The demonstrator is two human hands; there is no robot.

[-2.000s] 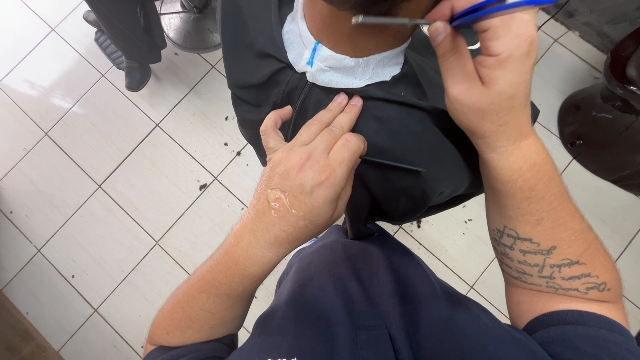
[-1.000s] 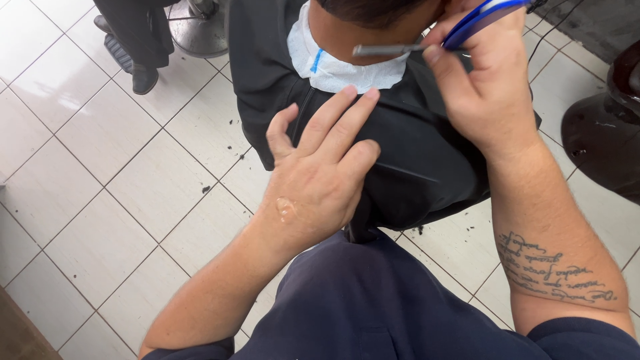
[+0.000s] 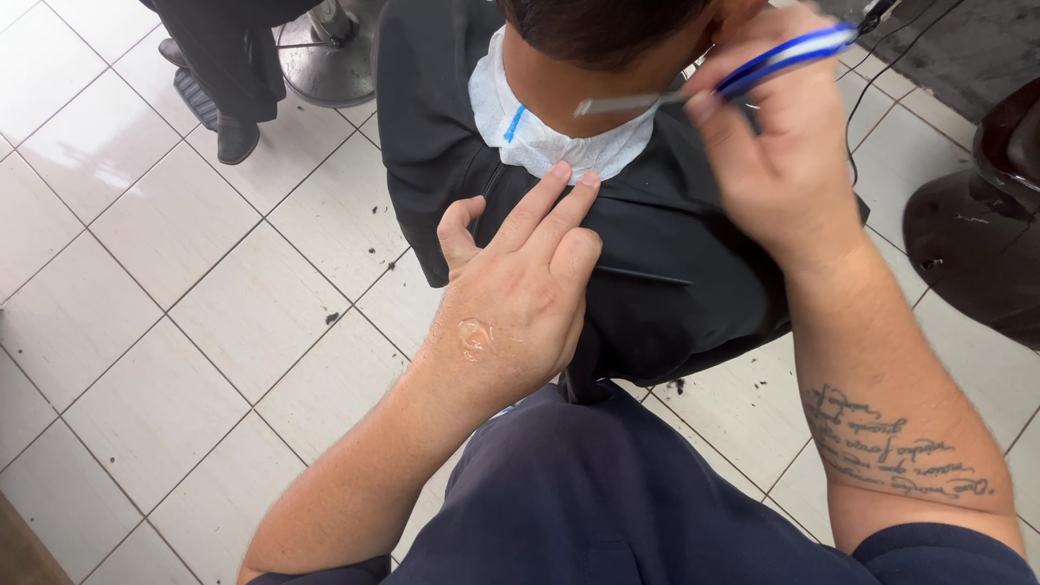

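Note:
A seated person's neck (image 3: pixel 561 89) is ringed by a white paper neck strip (image 3: pixel 593 154) with a blue mark, above a black barber's cape (image 3: pixel 666 317). My right hand (image 3: pixel 772 138) grips a straight razor (image 3: pixel 780 58) with a blue and white handle; its blade end lies over the nape, and contact cannot be told. The fingertips of my left hand (image 3: pixel 520 284) touch the strip's lower edge. Clear gel sits on the back of this hand. A thin dark comb-like piece sticks out beyond its fingers, partly hidden, so whether the hand holds it cannot be told.
Another person's dark trouser leg and shoe (image 3: pixel 237 140) are at the upper left, beside a metal chair base (image 3: pixel 325 57). A dark red glossy chair base (image 3: pixel 975 219) stands at the right. Black cables (image 3: pixel 863 106) hang near the wall. Hair clippings (image 3: pixel 331 318) lie on the tiled floor.
My left fingers, more spread one second ago, have drawn closer together, and their tips now touch the paper strip. My right hand keeps its grip on the razor.

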